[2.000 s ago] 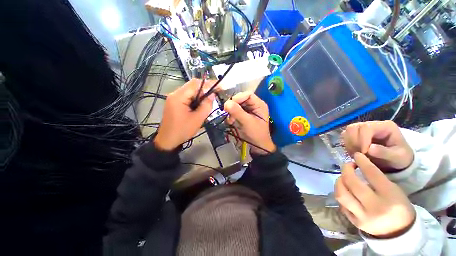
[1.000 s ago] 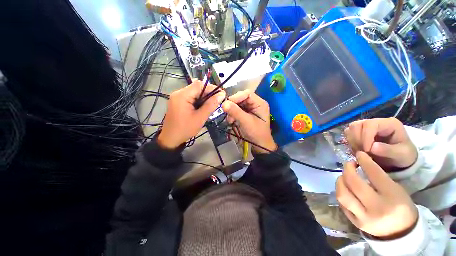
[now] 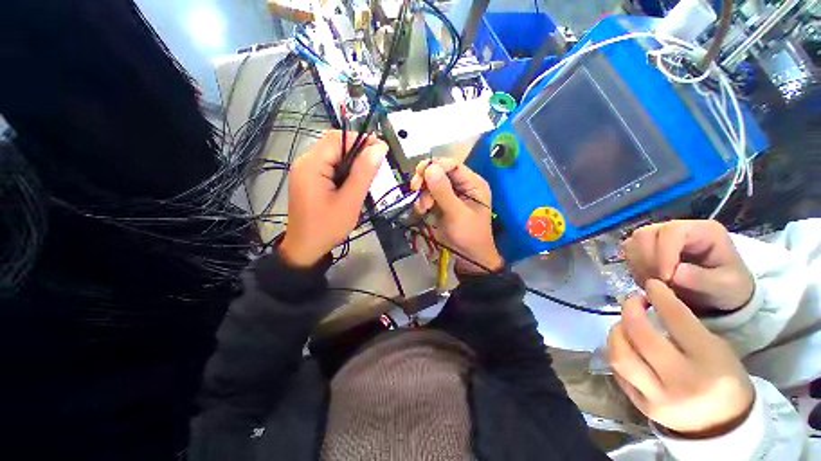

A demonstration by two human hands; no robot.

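My left hand [image 3: 322,200] is closed on several thin black cables [image 3: 350,155], which stick up past its thumb and fingers. My right hand [image 3: 455,207] is just to the right, with thumb and fingertips pinched on a thin dark cable end [image 3: 417,183]. The tip between the fingers is too small to make out. The two hands are a little apart, in front of the white machine cover [image 3: 438,129]. The white bracket [image 3: 384,180] shows between them.
A large black cable pile [image 3: 108,207] fills the left. Right of my hands is a blue control box [image 3: 504,194] with a touchscreen [image 3: 599,144] and a red emergency stop button [image 3: 541,225]. Yellow-handled pliers [image 3: 443,268] lie below my right hand. Another person's hands [image 3: 689,360] are at right.
My left hand has moved slightly left, away from my right hand, opening a gap between them. The cables in it now point more upward. My right hand stays nearly in place.
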